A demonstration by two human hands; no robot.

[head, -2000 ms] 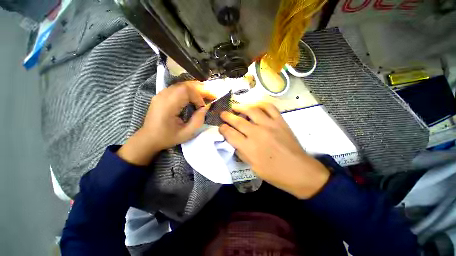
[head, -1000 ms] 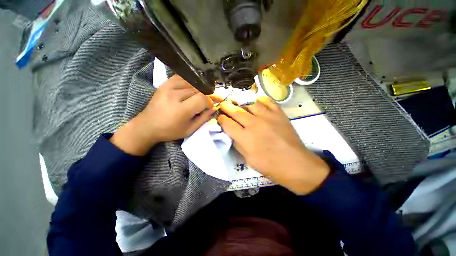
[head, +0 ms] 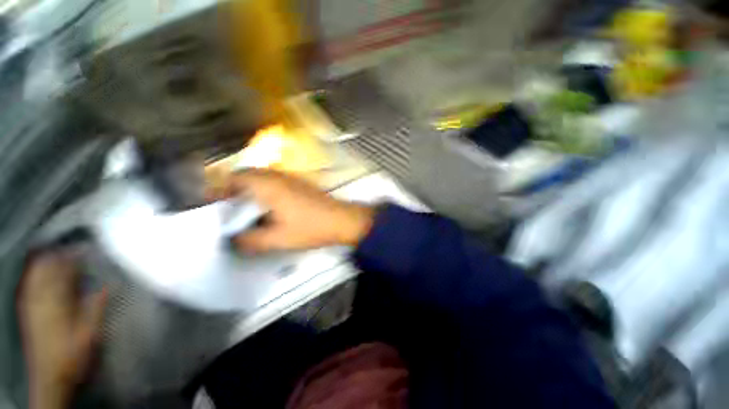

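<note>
The view is strongly blurred. White fabric [head: 172, 248] spreads in front of the sewing machine head [head: 172, 80], with grey fabric [head: 140, 323] below and left of it. My right hand [head: 296, 212] is at the white fabric's right side, below the lamp glow. Its thumb and fingers curl around something pale, which may be fabric or a scissors handle. My left hand [head: 60, 319] is low at the left edge, over grey fabric, partly cut off. Its grip is unclear. Yellow thread [head: 268, 52] hangs by the head. The needle cannot be made out.
The loose grey panel [head: 440, 164] lies right of the needle area. Beyond it are a yellow packet [head: 472, 116], a dark flat object [head: 501, 130] and a green coil [head: 571, 116]. Yellow items [head: 643, 52] stand at the upper right. Pale cloth [head: 639, 232] hangs at the right.
The view has swung to the right. My left hand has moved away from the needle area, down and left. My right hand stays near it. More white fabric shows; the scissor loops are no longer distinguishable.
</note>
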